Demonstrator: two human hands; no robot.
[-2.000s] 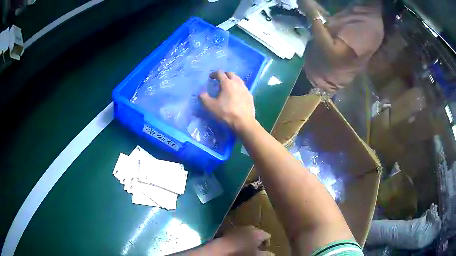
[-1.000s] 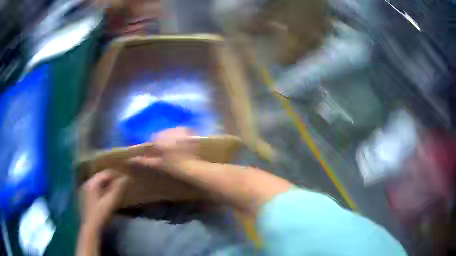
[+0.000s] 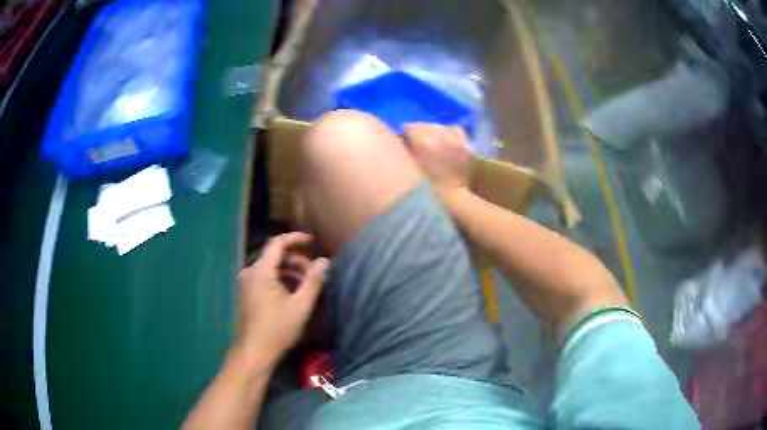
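A brown cardboard box (image 3: pixel 505 186) stands open beside the green bench. A small blue bin (image 3: pixel 402 99) lies inside it among shiny clear bags (image 3: pixel 370 52). My right hand (image 3: pixel 439 153) is at the box's near edge, by the blue bin and beside my raised knee; it is blurred and its fingertips are unclear. My left hand (image 3: pixel 282 290) is between the bench and my thigh, fingers curled but apart, with nothing visible in it.
On the bench (image 3: pixel 168 336) at the left stand a large blue parts bin (image 3: pixel 126 138) with clear bags and a fanned pile of white slips (image 3: pixel 130 210). Small clear bags (image 3: pixel 202 170) lie nearby. A white bundle (image 3: pixel 719 298) is at the right.
The view has turned from the bench toward the cardboard box. My right hand has left the large blue bin and is at the box. My knee now shows against the box's near side.
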